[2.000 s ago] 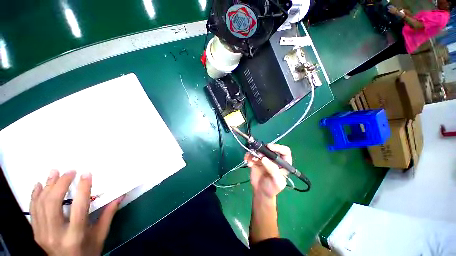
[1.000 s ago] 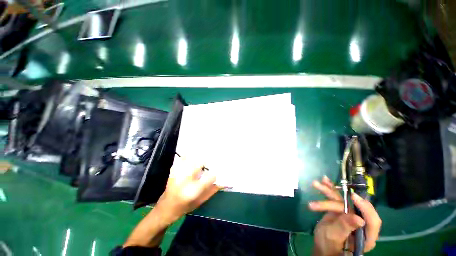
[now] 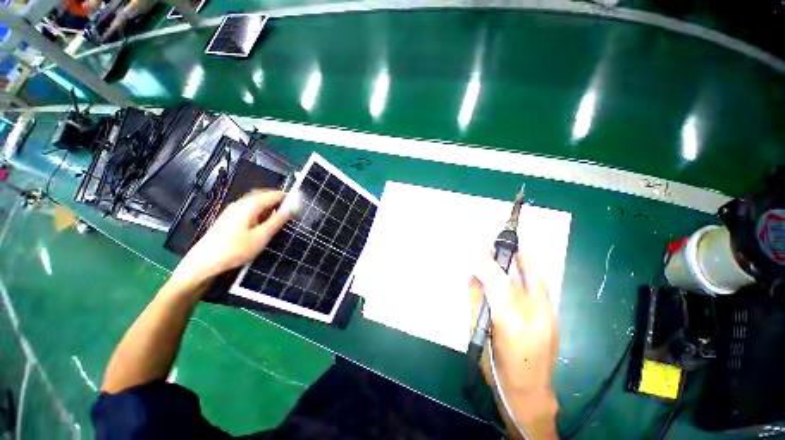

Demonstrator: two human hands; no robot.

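A solar panel [image 3: 314,245] with a dark gridded face and white frame lies tilted left of the white paper sheets [image 3: 413,258]. My left hand [image 3: 245,228] is at its upper left edge, with thumb and fingers closed on the frame. My right hand [image 3: 521,331] holds the soldering iron [image 3: 506,249] over the paper, its metal tip pointing up and away from me. The cable runs down beside my right wrist. The fingertips of my left hand are blurred.
Several panels [image 3: 185,172] lean in a row at the left, backs and cords showing. Another panel [image 3: 236,35] lies on the green conveyor. At the right are the iron stand with its yellow sponge [image 3: 660,379], a cream-white cylinder [image 3: 710,260], the fan [image 3: 770,232] and a black box [image 3: 744,361].
My left hand has moved left from the paper and now holds a face-up panel. My right hand has carried the soldering iron from the stand to above the paper.
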